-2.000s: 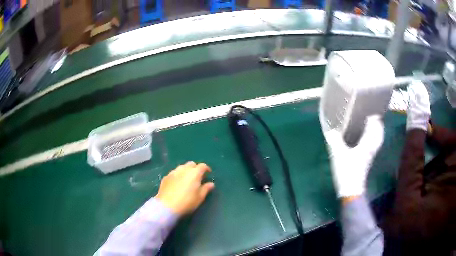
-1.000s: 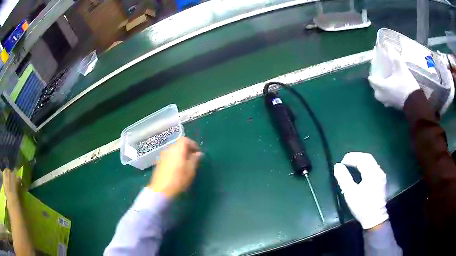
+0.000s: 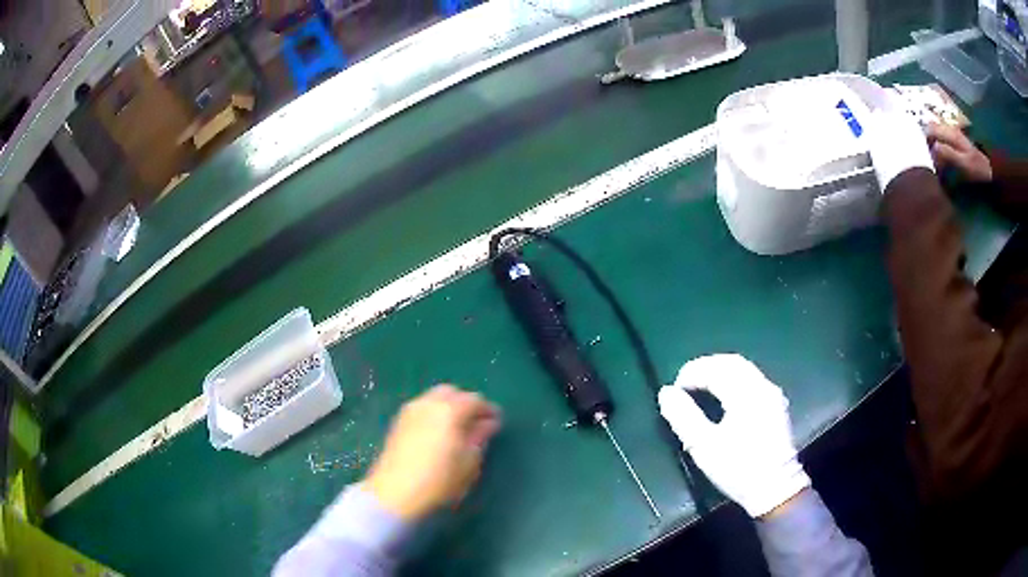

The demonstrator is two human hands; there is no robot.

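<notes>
The black electric screwdriver (image 3: 552, 336) lies on the green bench between my hands, its thin bit pointing towards the front edge and its cord looping along its right side. My bare left hand (image 3: 434, 451) is left of it, blurred, with fingers curled; whether it holds anything is hidden. My right hand (image 3: 733, 428), in a white glove, is right of the bit by the cord, with a gap between thumb and fingers and nothing seen in it. The clear screw bin (image 3: 276, 394) with a heap of small silvery screws (image 3: 282, 392) stands left of my left hand.
At the right, another person's gloved hand (image 3: 898, 144) reaches into an open white housing (image 3: 798, 209). Small white parts (image 3: 931, 106) and a clear tub (image 3: 953, 65) are beyond. A grey-white plate (image 3: 681, 53) lies on the conveyor beyond the pale rail (image 3: 423, 280).
My right hand held a white housing two seconds ago and is now without it. My left hand moved over to the screw bin's edge, then back right. The neighbour's open housing now stands on the bench.
</notes>
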